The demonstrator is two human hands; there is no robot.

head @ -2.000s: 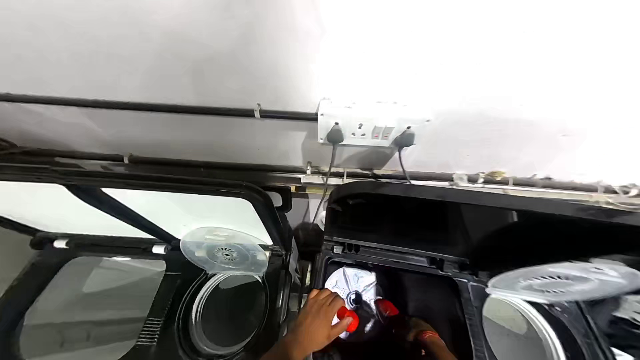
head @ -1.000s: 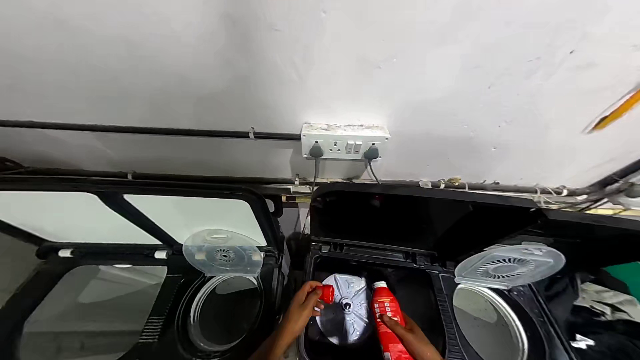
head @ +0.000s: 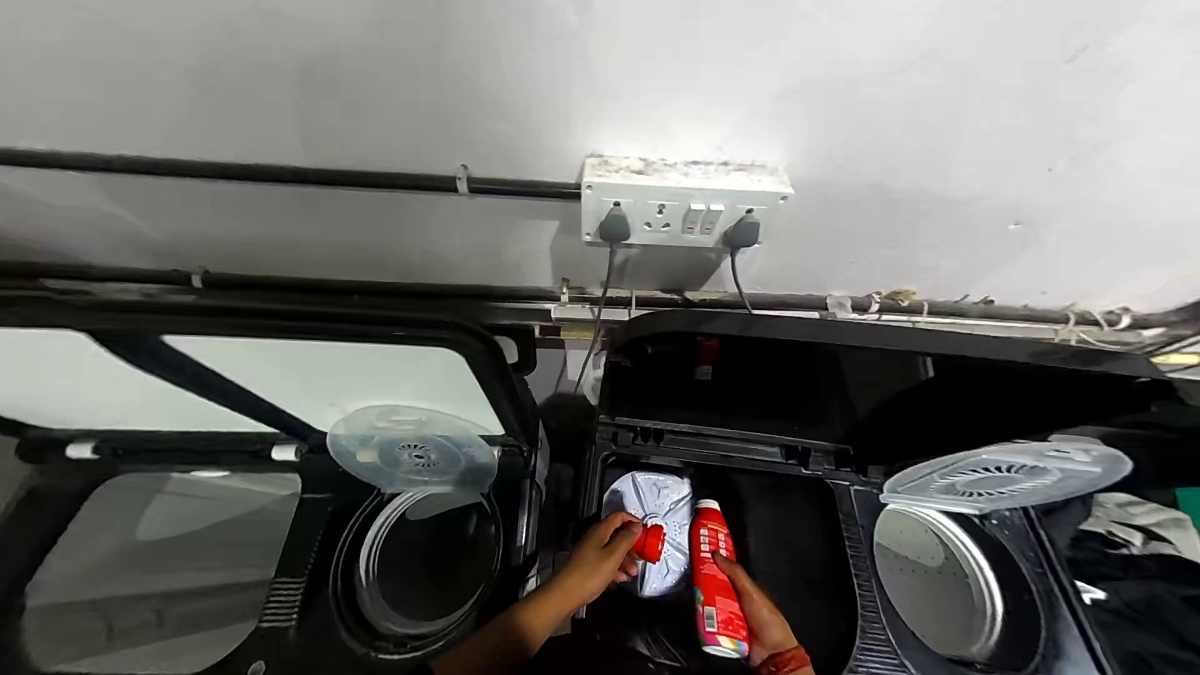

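A red bottle cap (head: 650,543) is pinched in my left hand (head: 605,555), above the wash tub of the right-hand twin-tub washing machine. My right hand (head: 756,609) holds a red plastic bottle (head: 716,581) from its right side; its white neck is uncapped and points toward the wall. Beneath the cap and beside the bottle lies the pale, round ribbed pulsator (head: 667,497) on the tub's left wall. The rest of the dark wash tub (head: 797,553) is partly hidden by my hands and the bottle.
A spin tub (head: 937,581) with a raised clear lid (head: 1008,476) adjoins on the right. Another twin-tub machine (head: 319,525) stands open at left. Dark and pale clothes (head: 1134,562) lie far right. A socket box (head: 684,202) with two plugs is on the wall.
The bottle, mostly hidden two seconds ago, now shows fully in my right hand. My left hand still holds the red cap. The view has shifted.
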